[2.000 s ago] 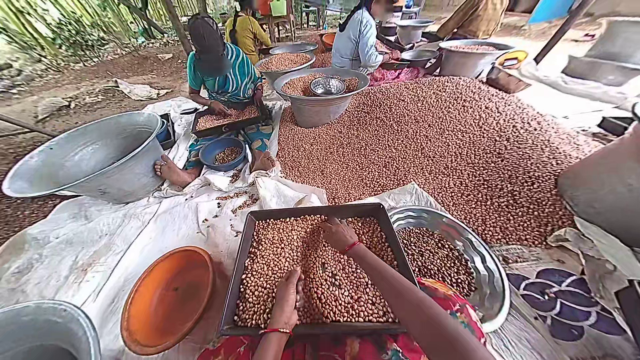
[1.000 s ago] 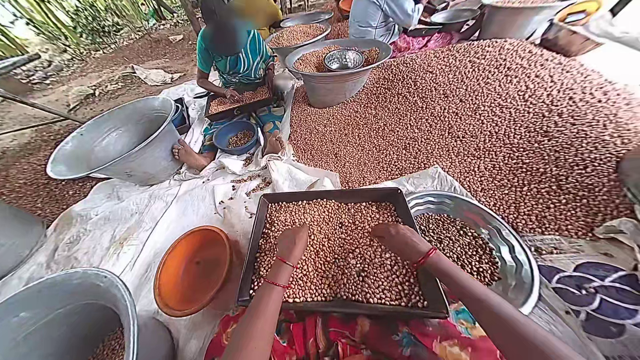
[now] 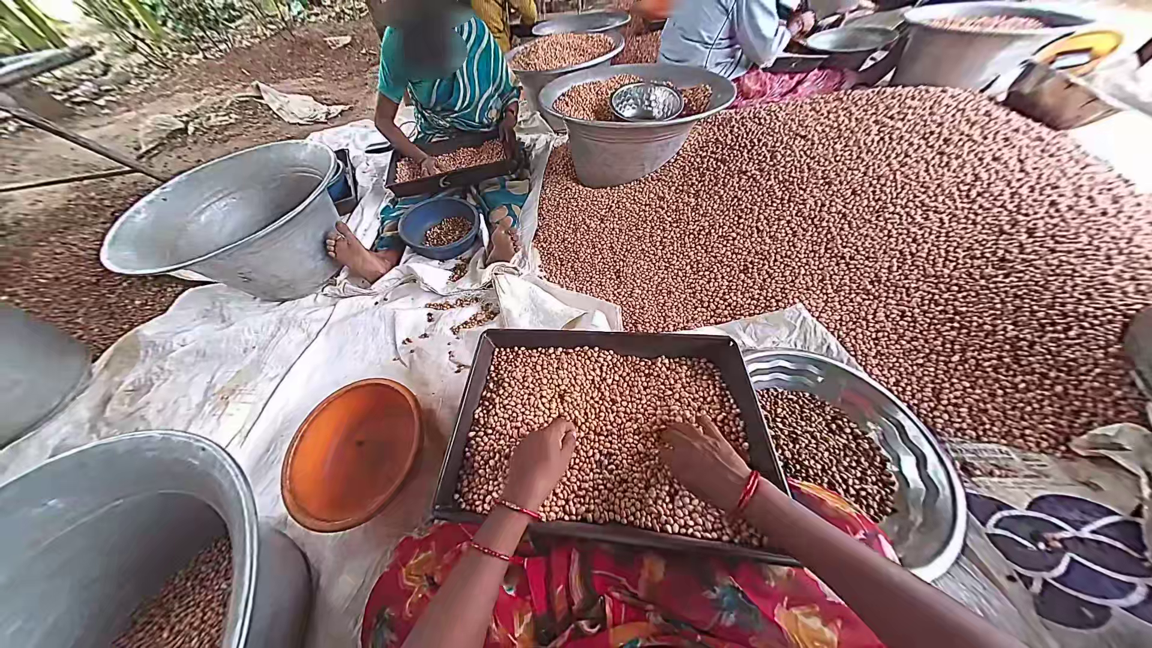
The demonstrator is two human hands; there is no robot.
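Note:
A dark rectangular tray (image 3: 478, 378) rests on my lap, spread with light brown nuts or seeds (image 3: 612, 396). My left hand (image 3: 540, 459) is in the left part of the tray, its curled fingers touching the nuts. On the right side my right hand (image 3: 705, 459) lies on the nuts, fingers bent down into them. Whether either hand has nuts in its fingers is hidden. Against the tray's right side stands a shiny metal basin (image 3: 931, 486) with darker nuts (image 3: 823, 450). An orange bowl (image 3: 351, 454), with nothing in it, sits left of the tray.
A large heap of nuts (image 3: 864, 234) rises ahead and right. Metal tubs stand at the lower left (image 3: 238, 540), left (image 3: 297, 229) and beyond (image 3: 621, 148). A co-worker (image 3: 459, 81) sits ahead with a tray (image 3: 450, 180) and blue bowl (image 3: 423, 243). White sheeting (image 3: 225, 360) covers the ground.
My right hand was at the tray's far side two seconds ago and is now at its right part. My left hand has moved from the near edge further into the tray. The view has shifted.

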